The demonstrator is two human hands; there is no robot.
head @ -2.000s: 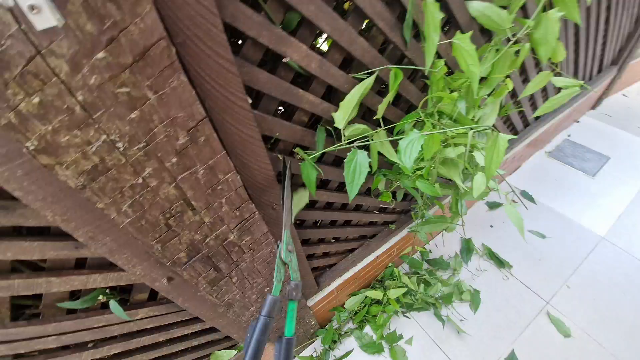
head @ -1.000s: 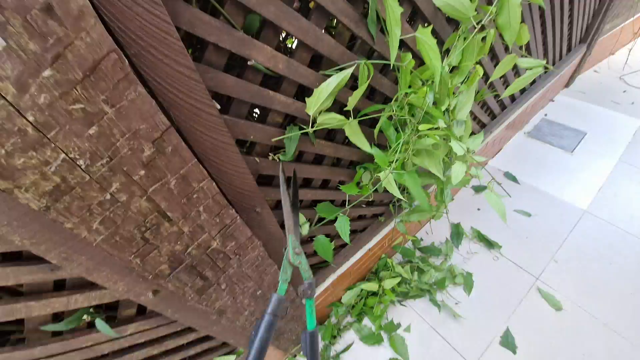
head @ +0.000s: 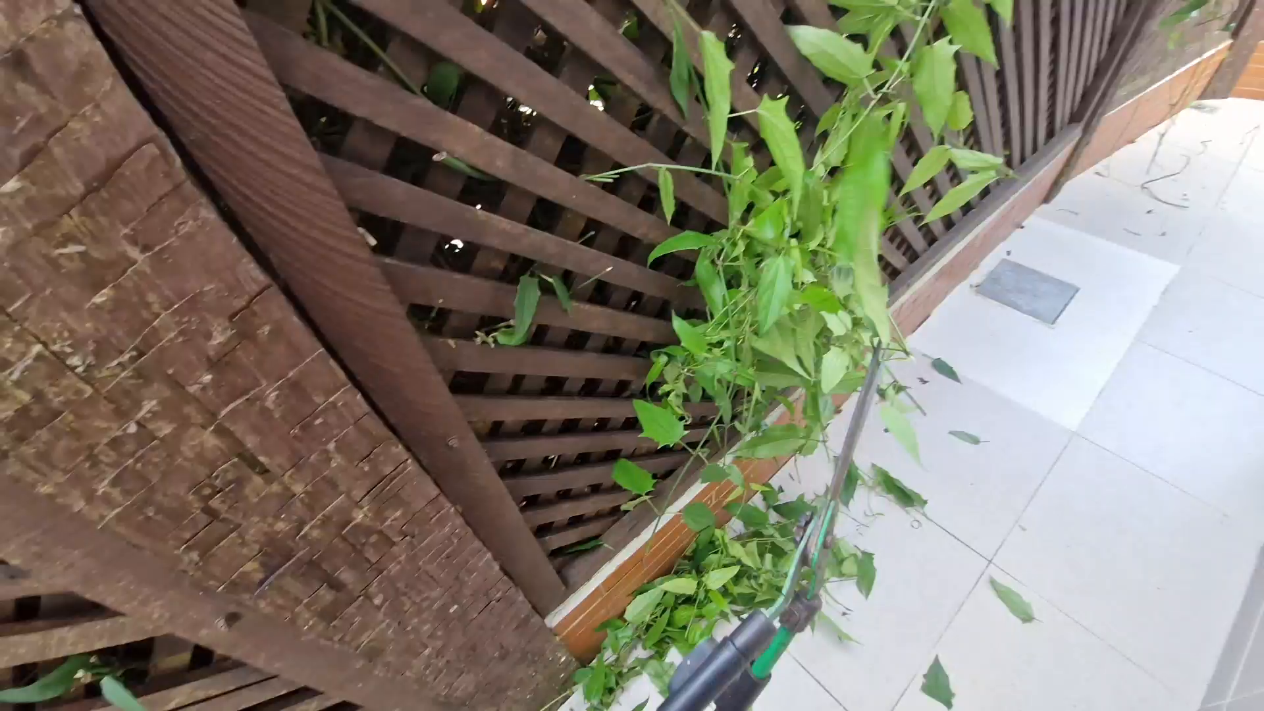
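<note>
Neither of my hands shows in the head view. A pair of hedge shears [head: 812, 548] with green metal and black handle sleeves reaches up from the bottom edge, its hand grips out of frame. The blades are close together, and their tip is at the lower right edge of a hanging clump of leafy green vine [head: 780, 286]. The vine hangs in front of a brown wooden lattice fence [head: 553, 212]. Cut leaves and stems [head: 691, 592] lie heaped on the floor below, against the low brick curb.
A thick, rough wooden post [head: 227, 425] fills the left side. An orange brick curb [head: 642, 563] runs under the lattice. White floor tiles [head: 1106, 513] with scattered leaves and a grey square drain cover [head: 1027, 290] lie to the right.
The shears have moved right, from beside the lattice near the post to the vine clump's lower right edge. Their blades, visibly apart one second ago, are now close together.
</note>
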